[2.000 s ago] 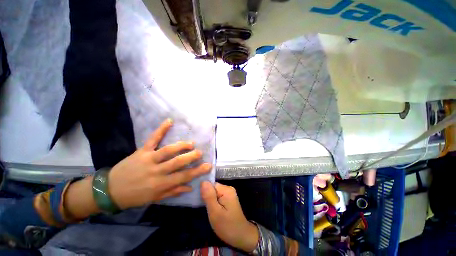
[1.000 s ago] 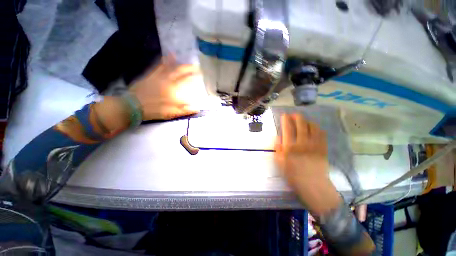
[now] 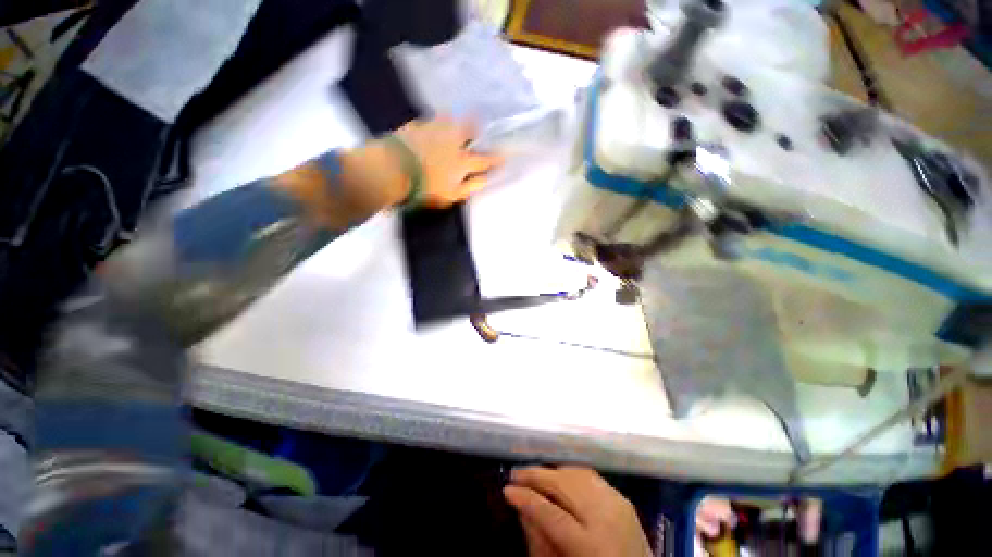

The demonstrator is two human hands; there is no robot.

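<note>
My left hand (image 3: 444, 165), blurred, lies over a black fabric piece and grey fabric left of the sewing machine (image 3: 642, 141), its fingers apart. The black fabric piece (image 3: 441, 267) shows below that hand on the table, and a grey fabric piece (image 3: 473, 76) above it. A small grey panel (image 3: 718, 337) with a curved cut-out lies right of the needle area, its narrow tip over the table edge. My right hand (image 3: 577, 514) is below the table's front edge, fingers curled, cut off by the frame's bottom; whether it grips the dark cloth there is unclear.
The white table (image 3: 315, 316) has a scale along its front edge. Dark and grey pieces (image 3: 169, 54) are heaped at upper left. A blue basket (image 3: 870, 522) of spools sits below the edge at right. A brown-framed item (image 3: 566, 24) lies at the far edge.
The view has swung left and back. My left hand has moved away from the needle area towards the far left of the table. My right hand has left the small grey panel and dropped below the table edge.
</note>
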